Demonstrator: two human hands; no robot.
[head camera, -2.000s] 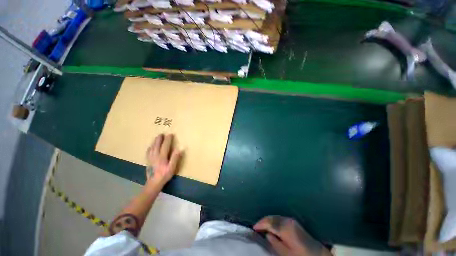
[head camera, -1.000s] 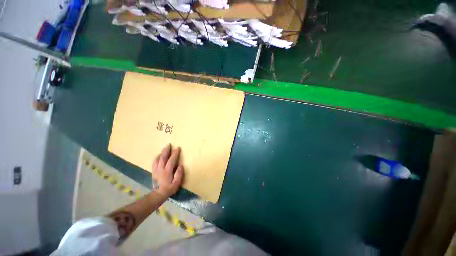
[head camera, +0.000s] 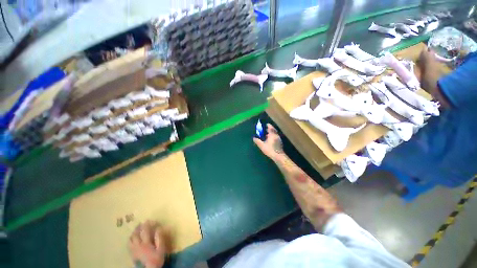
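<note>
A flat tan cardboard sheet (head camera: 172, 183) with small dark writing lies on the dark green bench mat. My left hand (head camera: 149, 243) rests on its lower part, fingers spread and somewhat blurred. My right hand (head camera: 270, 142) is reached out at the far side of the mat, its fingers around or beside the small blue glue bottle (head camera: 259, 129), whose pale tip points up. I cannot tell whether the fingers grip the bottle.
A cardboard-layered stack of white headbands (head camera: 334, 125) is at the right. Another stack (head camera: 120, 118) with white ends stands back left. Loose headbands (head camera: 248, 79) lie beyond the green edge (head camera: 225, 125). A person in blue (head camera: 460, 125) is at the right.
The view has swung right, bringing the headband stack and a person into view. My right hand has come into view beside the glue bottle. My left hand stays on the cardboard.
</note>
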